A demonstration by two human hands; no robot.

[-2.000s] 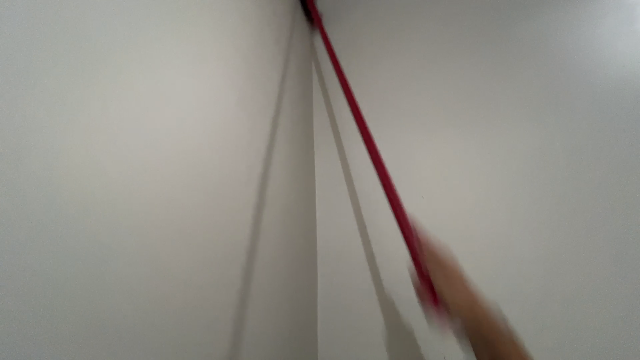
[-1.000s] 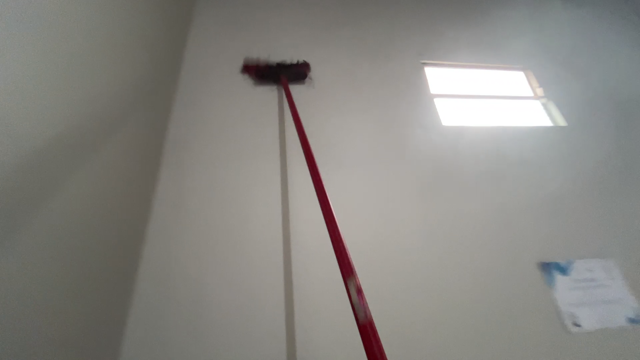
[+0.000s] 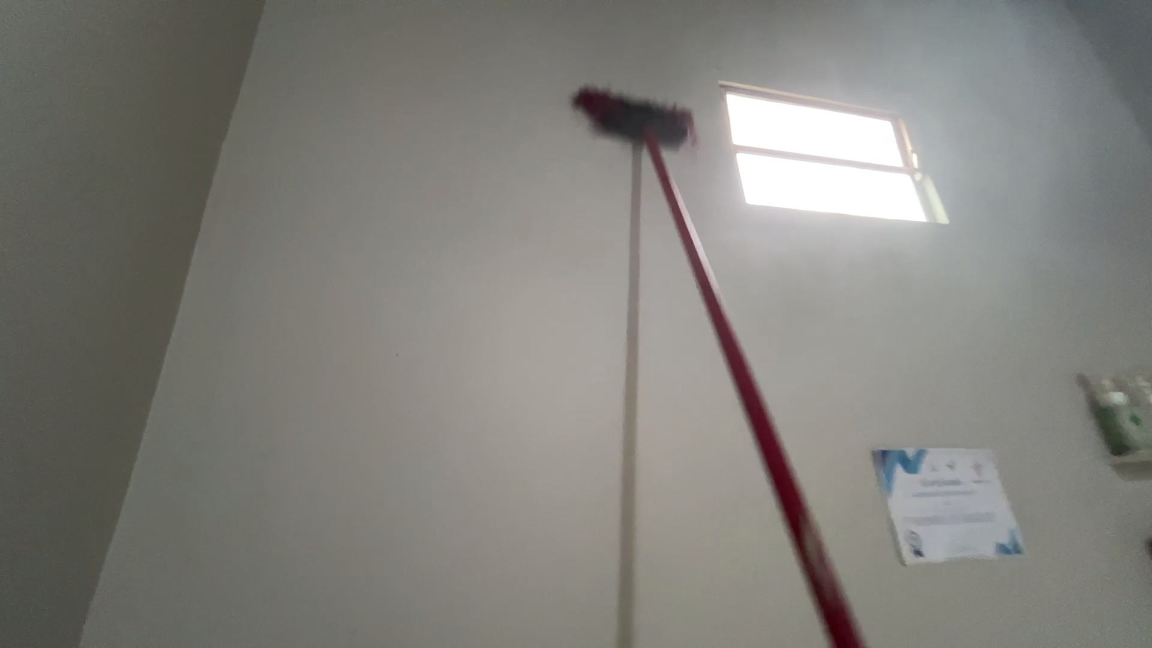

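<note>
A broom with a long red handle (image 3: pixel 749 382) reaches up from the bottom edge, right of the middle. Its dark head with red ends (image 3: pixel 635 118) is against or close to the pale wall (image 3: pixel 405 360), high up and just left of a small window (image 3: pixel 823 157). The bristles look blurred. Neither my left hand nor my right hand shows; the lower end of the handle runs out of view. The handle's thin shadow falls down the wall to its left.
A sheet with blue corners and writing (image 3: pixel 949 506) hangs on the wall below the window. At the right edge, bottles (image 3: pixel 1118 421) stand on a small shelf (image 3: pixel 1132 459). Another wall (image 3: pixel 99 225) meets this one in a corner at the left.
The view has swung from the corner to the window wall. The broom head has moved right along the wall, nearer the window. The hand seen on the handle two seconds ago is out of view.
</note>
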